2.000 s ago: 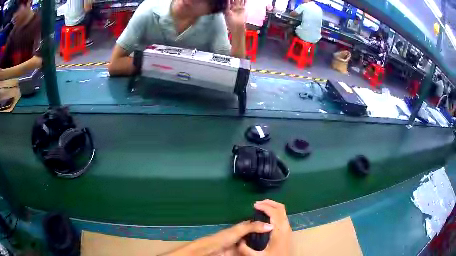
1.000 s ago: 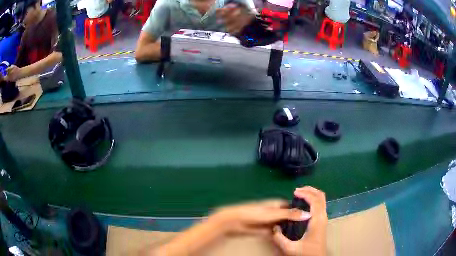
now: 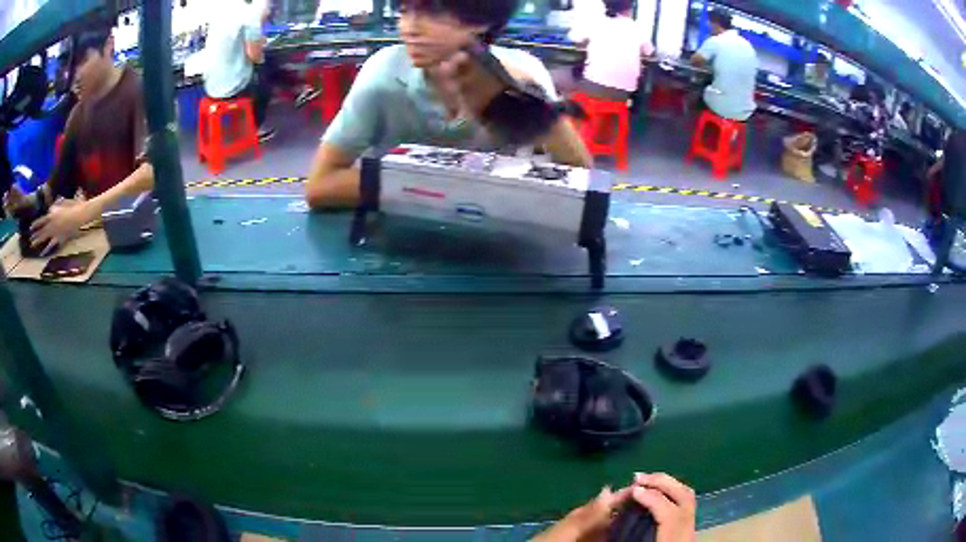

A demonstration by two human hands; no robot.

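Note:
A black padded earcup part (image 3: pixel 632 523) is held between both my hands at the bottom edge of the head view, partly cut off and covered by fingers. My right hand (image 3: pixel 669 510) is wrapped around its right side and top. My left hand (image 3: pixel 589 519) touches its left side; much of this hand is hidden or cut off. A strip of tan cardboard (image 3: pixel 779 523) shows beside and below the hands.
On the green belt (image 3: pixel 424 455) lie headphones (image 3: pixel 593 402), a labelled earcup (image 3: pixel 597 329), ear cushions (image 3: pixel 683 358) (image 3: pixel 815 391) and more headphones (image 3: pixel 175 349) at left. A pale metal blower (image 3: pixel 477 201) stands beyond, before a seated person. A dark cushion (image 3: pixel 193 520) lies at bottom left.
The view has tilted up, so my hands and the part sit lower and are partly cut off. Both hands still hold the part. The person opposite has raised a dark object near the face.

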